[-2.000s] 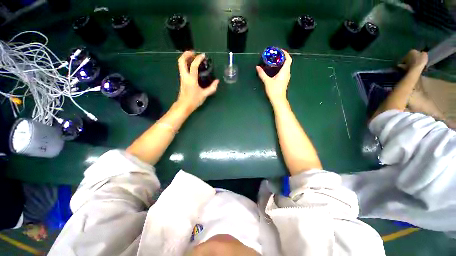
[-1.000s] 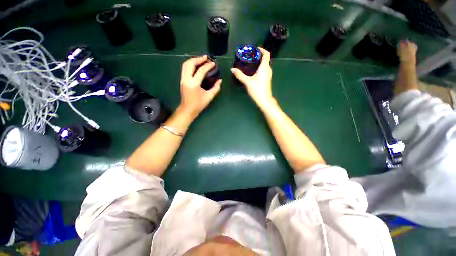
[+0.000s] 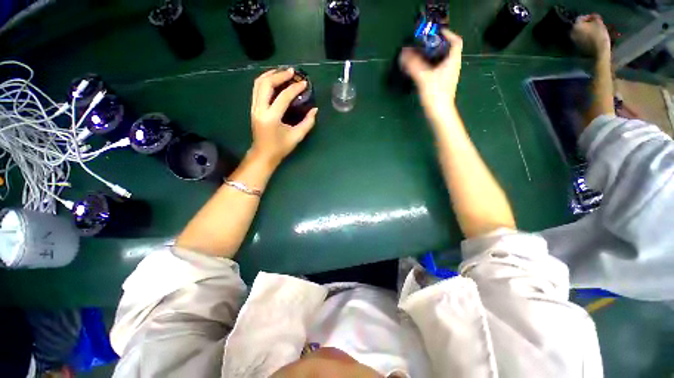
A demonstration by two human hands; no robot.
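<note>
My left hand holds a black cylindrical unit on the green bench, fingers around its top; its top looks unlit. My right hand is farther forward, slightly blurred, gripping a black unit with a blue-lit top. That unit is close to another black unit behind it; whether they touch I cannot tell. A small clear bottle with a white stick stands between my hands. Waiting black units, such as one straight ahead, stand along the far side.
White cables lie tangled at left, some plugged into black units. An uncabled unit lies beside them. A white tub is at the left edge. At right are a dark tray and another person's arm reaching across the bench.
My right hand has moved forward and right with the blue-lit unit, away from my left hand. My left hand still holds its unit. The small bottle shows again between them.
</note>
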